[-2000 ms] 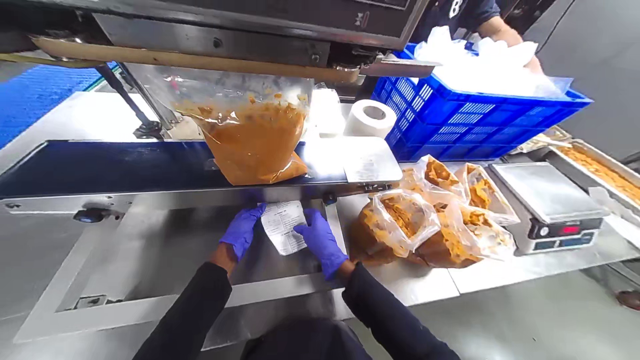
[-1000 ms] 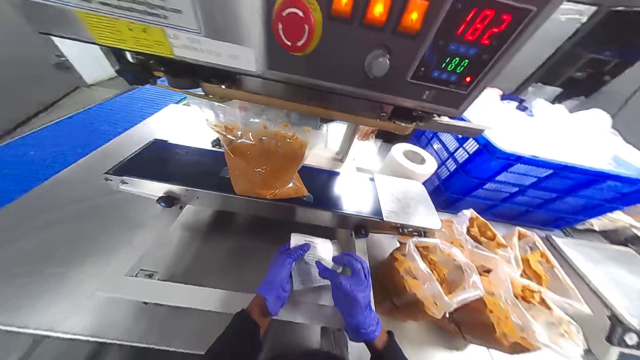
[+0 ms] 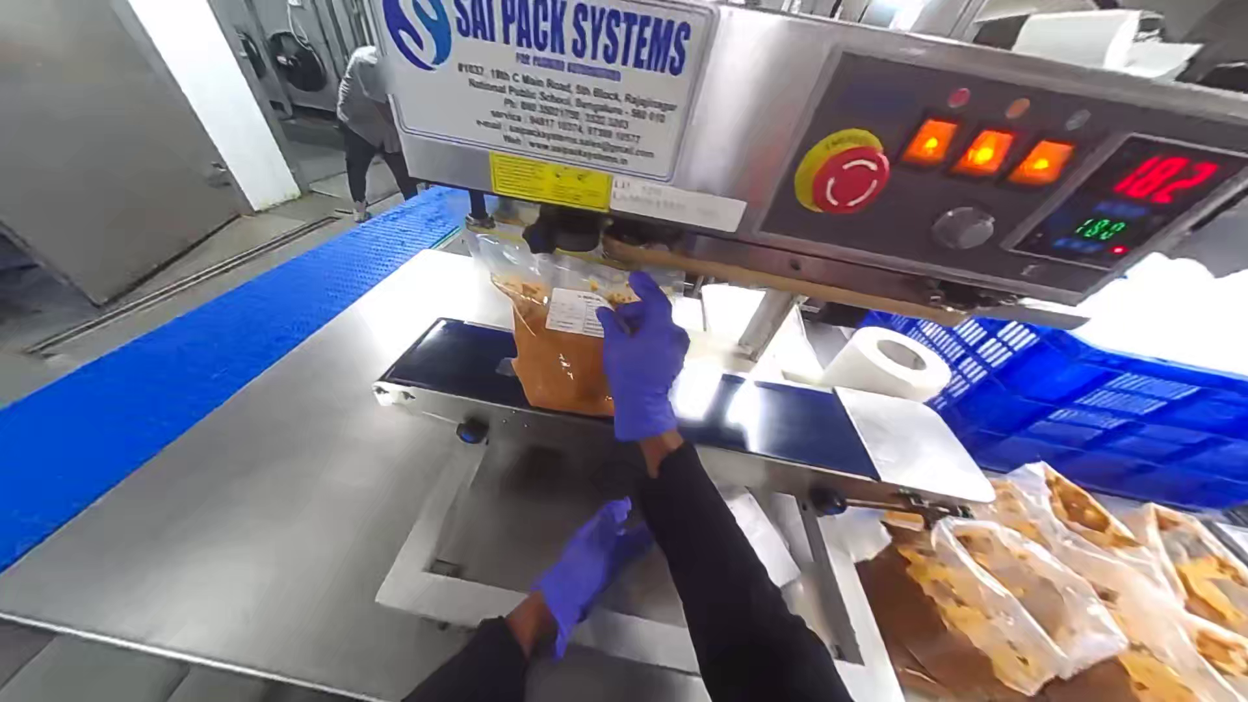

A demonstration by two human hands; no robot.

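Observation:
My right hand [image 3: 645,361], in a purple glove, is raised against the front of a clear plastic bag of orange-brown sauce [image 3: 561,366]. Its fingers touch a white printed label [image 3: 577,312] on the bag. The bag stands on the dark conveyor belt [image 3: 453,361], its top in a band sealing machine [image 3: 780,156]. My left hand [image 3: 590,565], also gloved, hovers low in front of the belt with its fingers loosely apart; nothing shows in it. White paper [image 3: 760,536] lies beneath the belt, beside my right sleeve.
Several filled open bags [image 3: 1024,585] stand at the right. Behind them is a blue plastic crate [image 3: 1092,400]. A white roll [image 3: 885,363] rests behind the belt. A blue modular conveyor [image 3: 214,331] runs along the left. A person [image 3: 369,122] stands in the background.
Earlier both hands held a white printed paper low before the belt. My right hand has risen to the bag, which now bears a label; my left stays low without the paper. The view has swung left.

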